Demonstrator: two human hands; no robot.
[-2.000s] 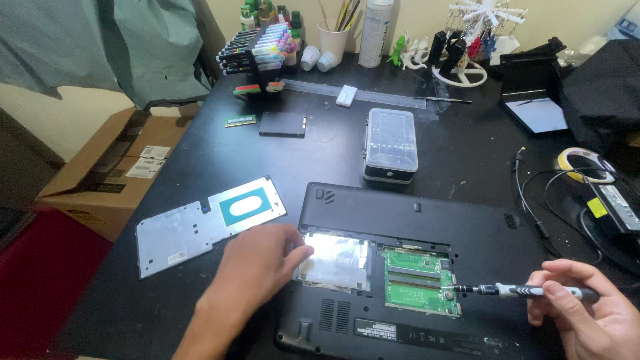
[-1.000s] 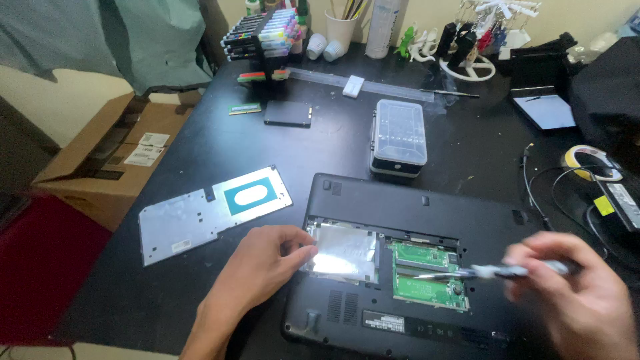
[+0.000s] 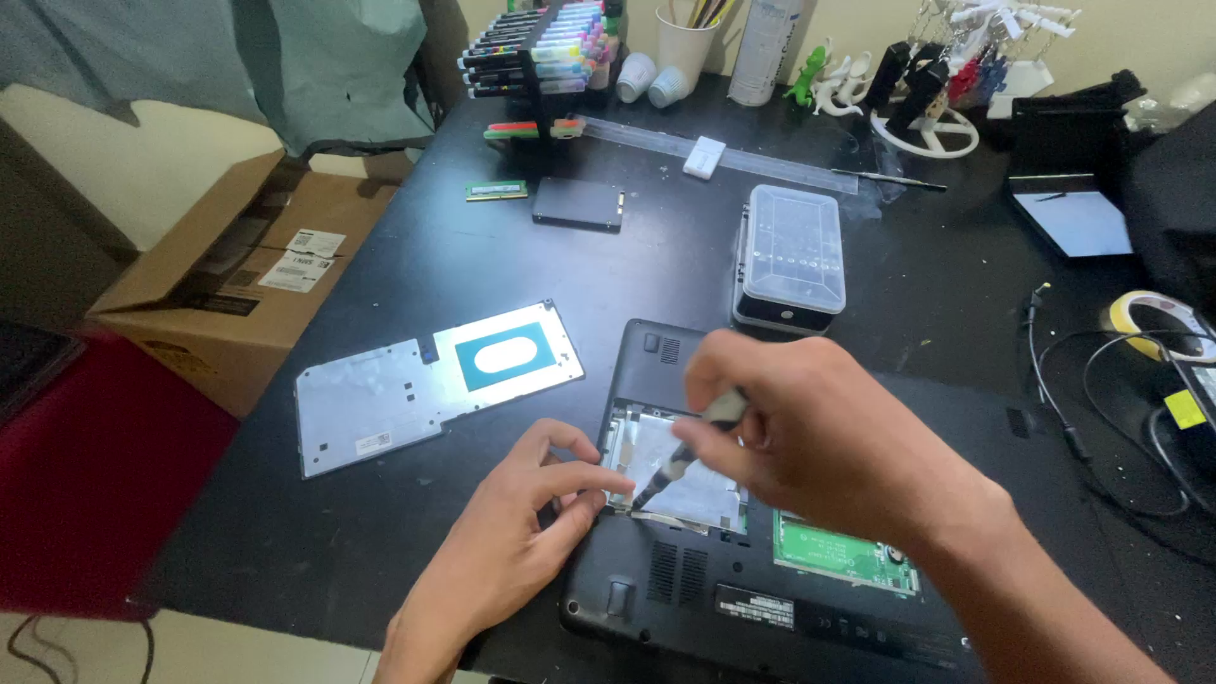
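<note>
A black laptop point(image 3: 684, 598) lies bottom side up at the lower middle, its bays uncovered. My right hand point(image 3: 798, 418) grips a screwdriver point(image 3: 673, 467), whose tip meets the lower left corner of the silvery metal drive bracket point(image 3: 670, 456). Beside that corner, my left hand point(image 3: 541, 508) rests its fingertips on the bracket's left edge, thumb and fingers apart. A green circuit board point(image 3: 836, 554) shows in the other bay, partly behind my right hand and forearm. Left of the laptop lies a metal cover plate point(image 3: 380, 404) with a teal-bordered opening.
Behind the laptop stand a clear-lidded case point(image 3: 793, 252), a 2.5-inch drive point(image 3: 578, 203) and a memory module point(image 3: 496, 191). A marker rack point(image 3: 537, 66) is at the back. A cable point(image 3: 1045, 380) and a tape roll point(image 3: 1154, 323) lie right. An open cardboard box point(image 3: 237, 285) stands left.
My right hand has carried the screwdriver leftward from the green board's bay to the metal bracket's lower left corner. My left hand stays at the bracket's left side.
</note>
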